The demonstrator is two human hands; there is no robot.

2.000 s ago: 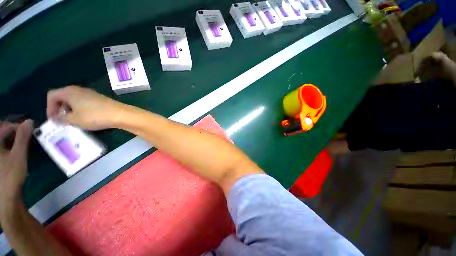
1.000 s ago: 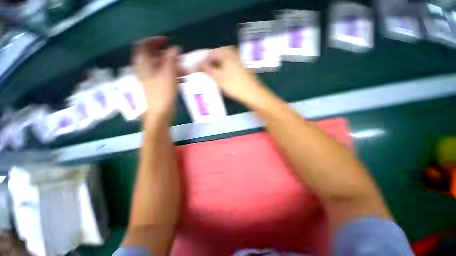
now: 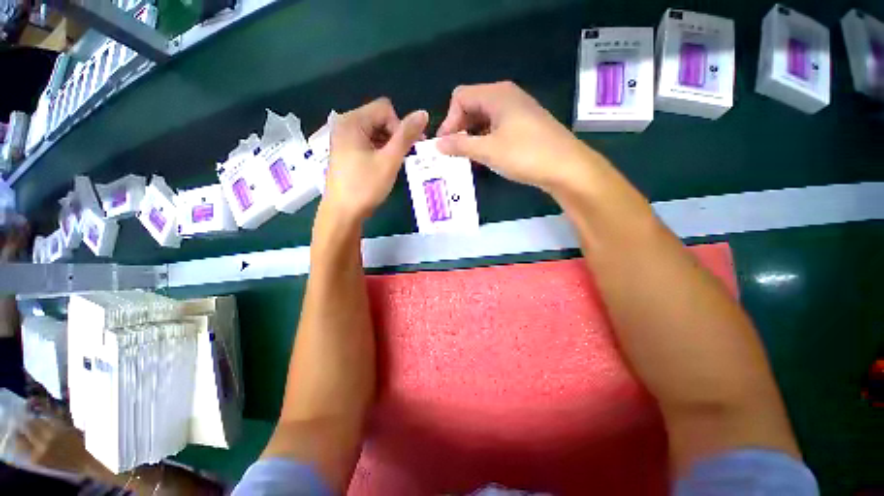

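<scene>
A white retail box (image 3: 444, 194) with a purple picture stands at the near edge of the dark green conveyor, between my hands. My right hand (image 3: 494, 131) pinches its top right end with thumb and fingertips. My left hand (image 3: 373, 155) is at the top left of the box, thumb and fingers curled near its upper edge; whether it grips the box is hidden. The box's top flap is mostly hidden by the fingers. Part of another white box (image 3: 319, 153) shows behind my left hand.
Several boxes with raised flaps (image 3: 283, 174) lie on the belt at left; closed boxes (image 3: 695, 64) lie at right. A pale metal rail (image 3: 775, 210) edges the belt. A red foam mat (image 3: 504, 358) lies under my forearms. White flat cartons (image 3: 145, 387) stand at lower left, beside another person's hand (image 3: 53, 441).
The view has swung left since two seconds ago, showing more open boxes and the carton stack. My hands remain at a box's top end, now sharper than one second ago.
</scene>
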